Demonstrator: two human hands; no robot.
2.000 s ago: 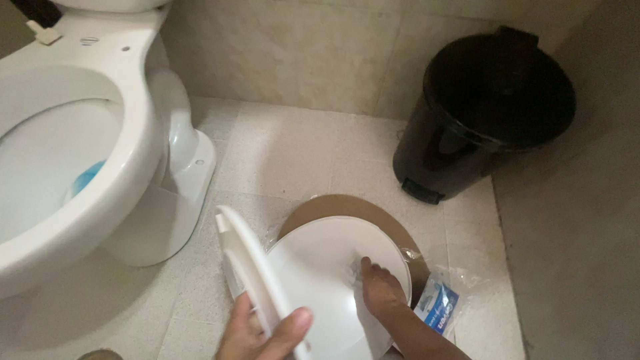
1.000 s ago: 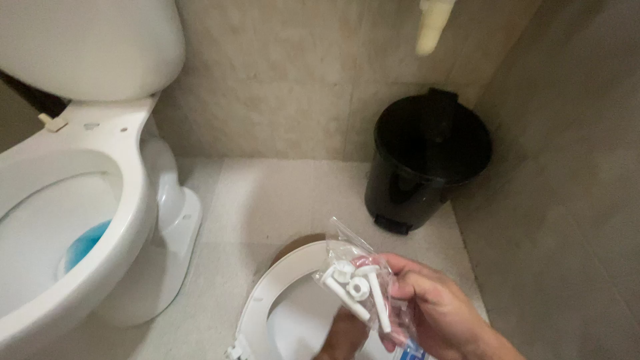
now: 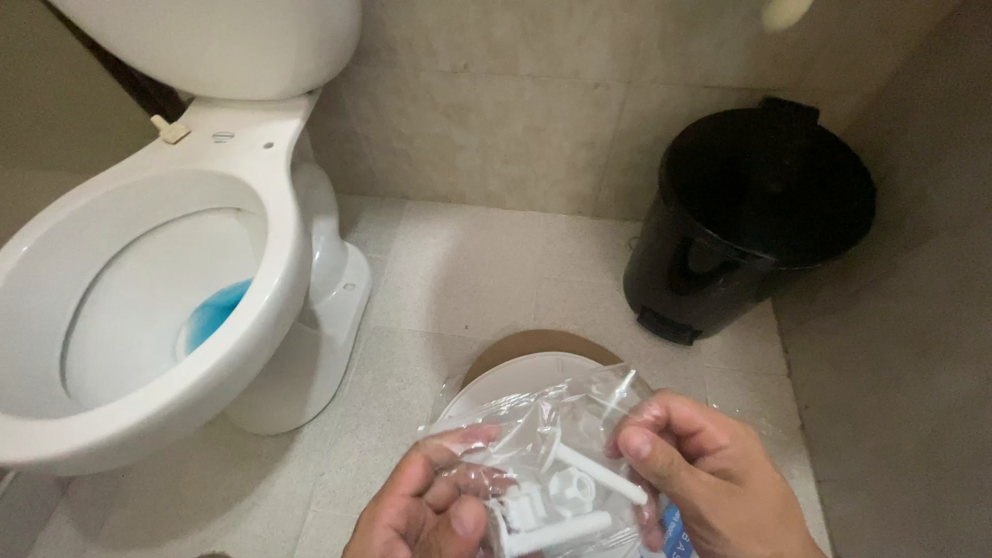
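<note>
A clear plastic bag (image 3: pixel 535 411) is stretched between my two hands at the bottom centre. Inside lie white plastic bolts (image 3: pixel 601 471) and white plastic nuts (image 3: pixel 572 490). My left hand (image 3: pixel 422 496) grips the bag's left side, with fingers partly behind the film. My right hand (image 3: pixel 709 480) pinches its right edge between thumb and fingers. Below and behind the bag, a round white plastic piece (image 3: pixel 504 381) lies on brown cardboard (image 3: pixel 542 339), mostly covered by the bag and hands. A blue and white printed package (image 3: pixel 676 535) shows beside my right hand.
A white toilet bowl (image 3: pixel 291 341) without a seat stands at left, blue liquid (image 3: pixel 217 314) inside. A beige plastic fitting (image 3: pixel 169 130) sits at its rear rim, near a bolt hole (image 3: pixel 268 145). A black pedal bin (image 3: pixel 697 271) stands by the tiled wall (image 3: pixel 496 132) at right.
My left hand has come up to hold the bag's left side; my right hand held the bag one second ago. The white ring-shaped seat, raised two seconds ago, is no longer in my left hand.
</note>
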